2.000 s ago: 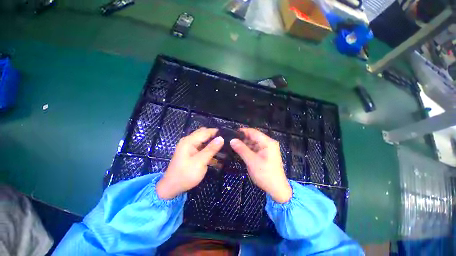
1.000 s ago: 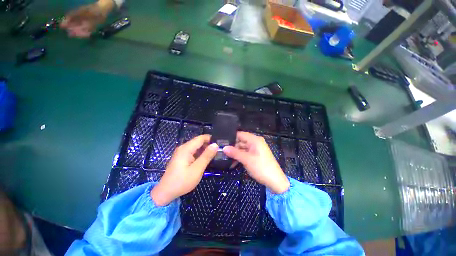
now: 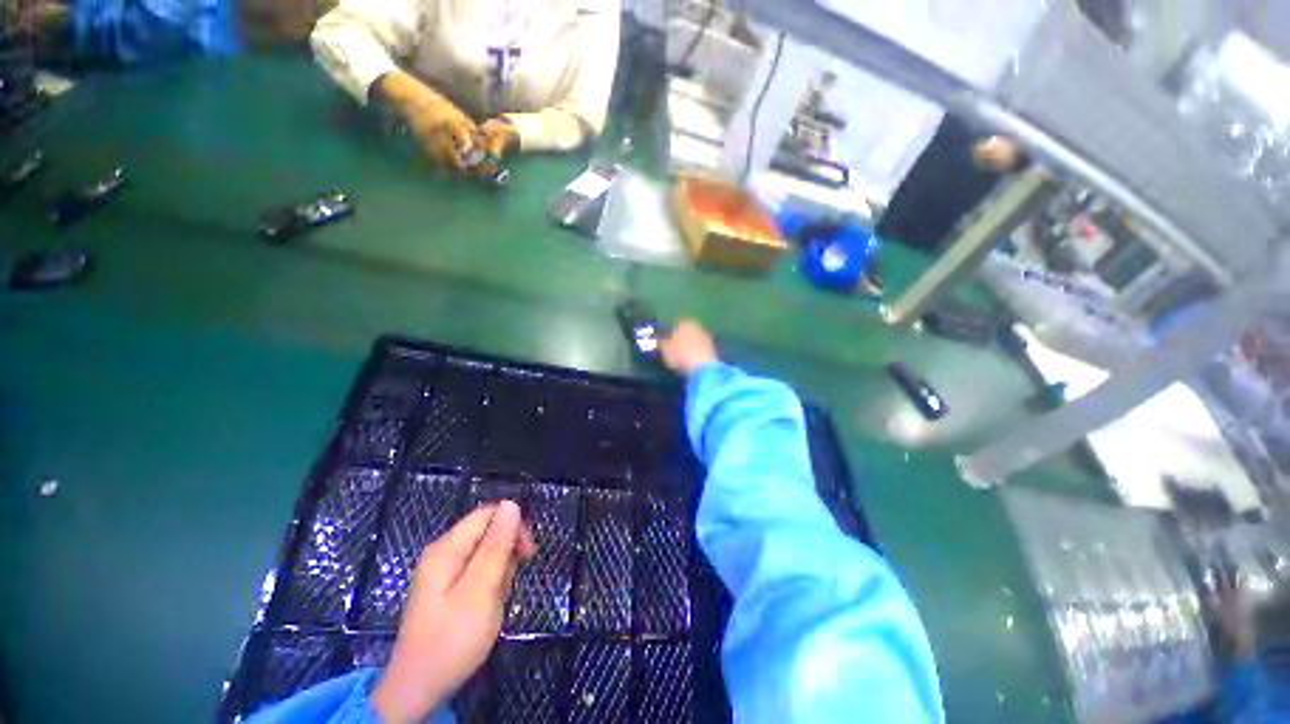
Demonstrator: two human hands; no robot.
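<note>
My left hand is over the black blister tray, with thumb and fingertips together and nothing visible in them. My right hand reaches past the tray's far edge. Its fingertips are at the lower right end of a small dark handset with a bright patch on its face. The grip is small and partly hidden, but the fingers look closed on that end. My right sleeve covers part of the tray's right side.
Several dark handsets lie beyond the tray, one at left and one at right. A person across the bench works on a small item with gloved hands. A carton, blue container, grey frame and clear trays are at right.
The view has shifted, showing more of the far side. The dark piece held over the tray is gone from between my hands. My right hand has reached forward; my left stays over the tray.
</note>
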